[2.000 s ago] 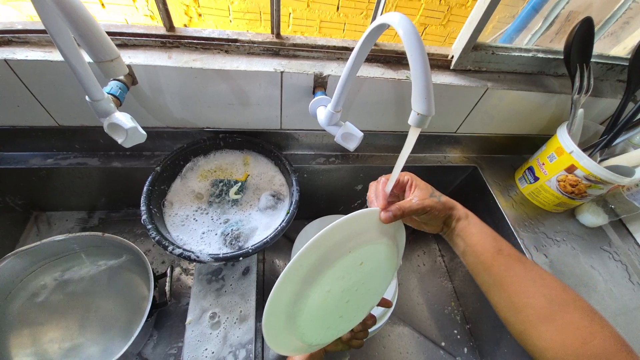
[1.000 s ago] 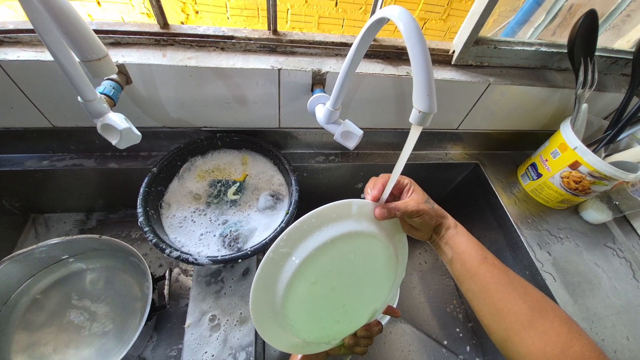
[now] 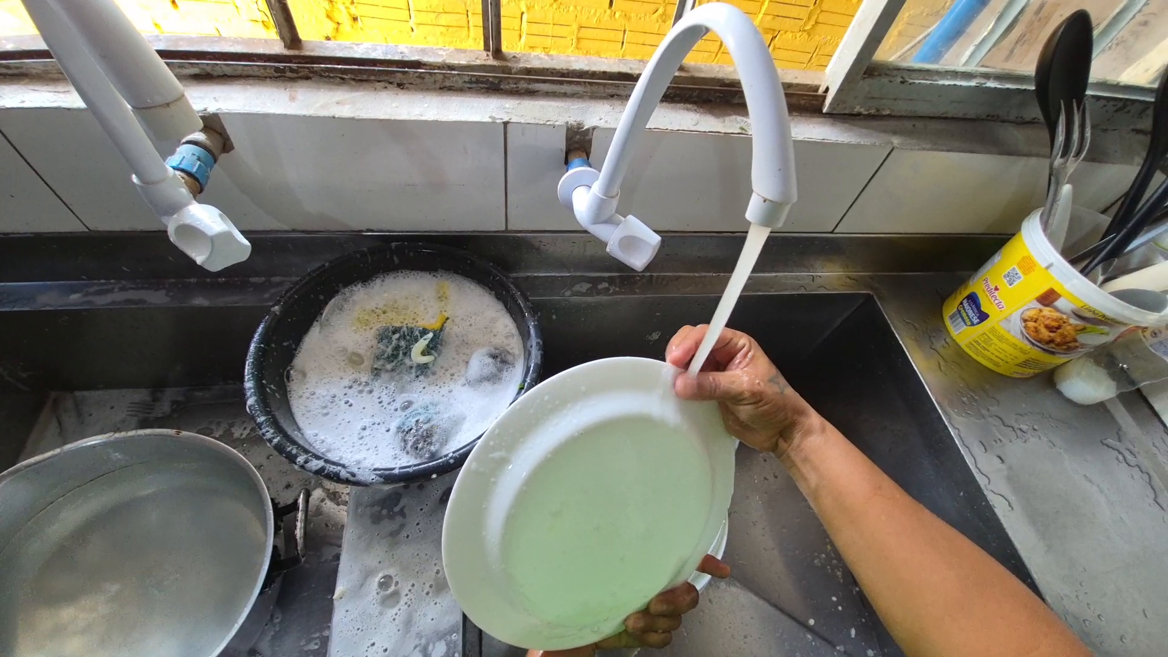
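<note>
A pale, wet plate (image 3: 602, 520) is held tilted over the sink between both hands. My right hand (image 3: 744, 388) grips its upper right rim, fingers in the water stream (image 3: 730, 297) that falls from the white curved faucet (image 3: 771, 164). From below, my left hand (image 3: 652, 620) supports the lower edge, mostly hidden behind the plate. Part of another white dish (image 3: 716, 547) shows beneath the plate. To the left, a black basin (image 3: 265, 392) holds foamy water with a green scouring pad (image 3: 406, 349) and other scrubbers in it.
A large metal pot (image 3: 265, 511) with cloudy water stands at lower left. A second white faucet (image 3: 208, 237) hangs at upper left. On the right counter (image 3: 1077, 474) is a yellow tub (image 3: 1004, 301) of utensils. The steel sink's rim (image 3: 940, 411) runs beside my right forearm.
The plate's inner face has turned more toward the view since the earliest frame. My right hand stays at its upper rim by the running water, and my left hand remains below.
</note>
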